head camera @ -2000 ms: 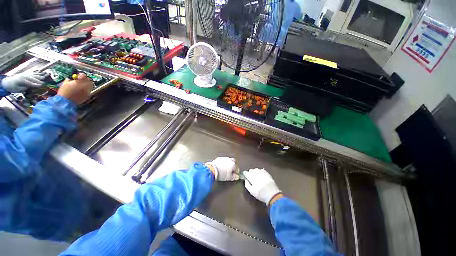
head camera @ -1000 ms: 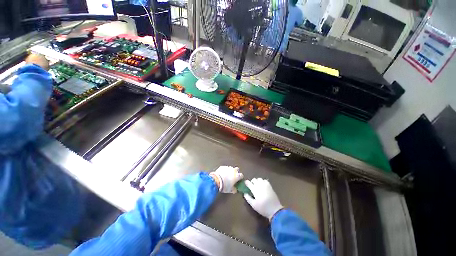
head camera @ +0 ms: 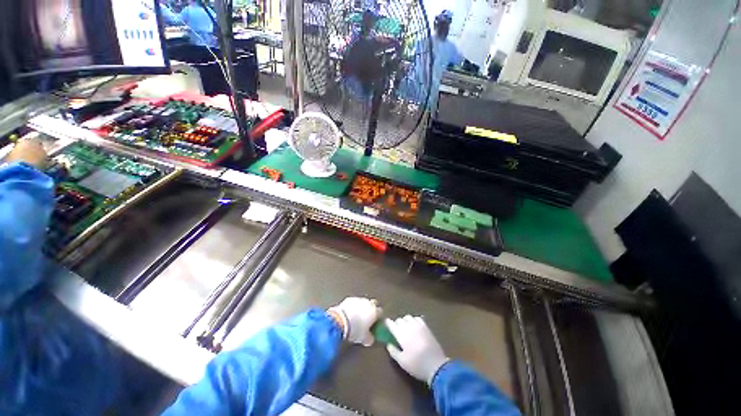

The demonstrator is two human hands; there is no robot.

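Note:
A small green block (head camera: pixel 382 331) is held between my two gloved hands, above the metal bed between the conveyor rails. My left hand (head camera: pixel 356 319), in a white knit glove, grips its left end. My right hand (head camera: pixel 415 348), also in a white glove, grips its right end. My fingers hide much of the block. More pale-green blocks (head camera: pixel 462 218) lie in a black tray (head camera: pixel 489 238) beyond the far rail. Beside it, a black parts tray holds small orange components (head camera: pixel 383 197).
The far chain rail (head camera: pixel 406 232) crosses behind my hands, with crossing bars (head camera: pixel 252 268) at left. A small white fan (head camera: pixel 315 144) and black boxes (head camera: pixel 512 146) stand on the green mat (head camera: pixel 552 244). Another worker's blue sleeve (head camera: pixel 28 236) is at left by a circuit board (head camera: pixel 101 180).
The view has tilted up. The green block shows more between my hands than at first, and both hands stay on it. The other worker's arm has moved left, away from the board's near end.

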